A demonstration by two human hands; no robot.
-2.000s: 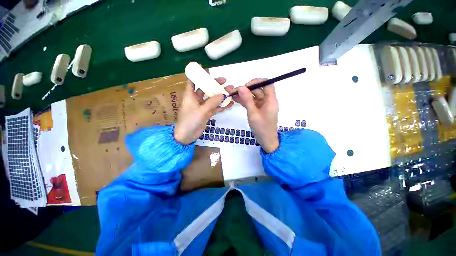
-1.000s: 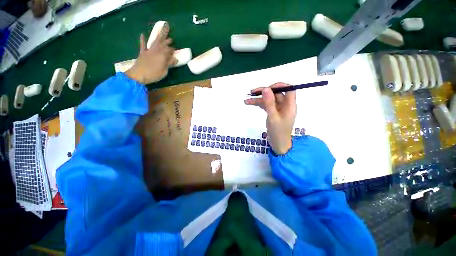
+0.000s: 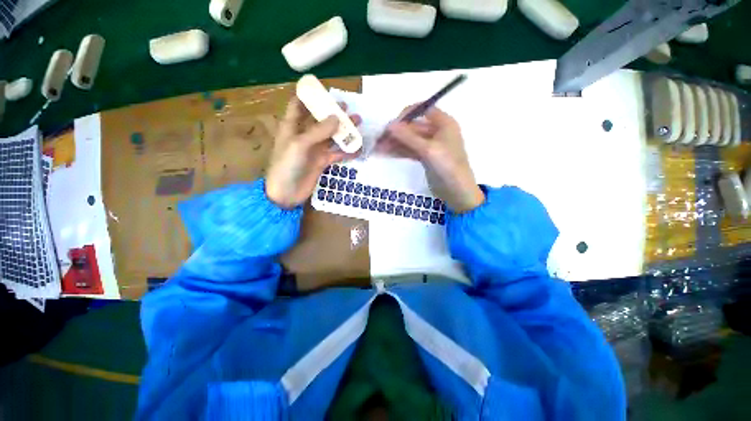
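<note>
My left hand [image 3: 301, 156] holds a cream-white housing [image 3: 324, 107], tilted, its lower end towards my right hand. A small mark, too small to read, shows at that end. My right hand [image 3: 436, 152] holds a slim black pen-like tool [image 3: 438, 95] whose upper end points up and right; its tip is blurred near the housing's lower end. A pale, see-through blur shows between the hands. The label sheet [image 3: 379, 212], with rows of small dark squares, lies below both hands, over cardboard and white board.
Several housings [image 3: 401, 18] lie on the green belt [image 3: 247, 18]. A grey metal arm [image 3: 626, 41] crosses the upper right. Brown cardboard [image 3: 156, 214] and spare label sheets [image 3: 25, 214] lie left. At right, a row of housings [image 3: 700, 113] stands in clear trays over yellow.
My left hand has come back from the belt with a housing in it. My right hand has moved left to it, with the black tool tilted more steeply. The view has shifted.
</note>
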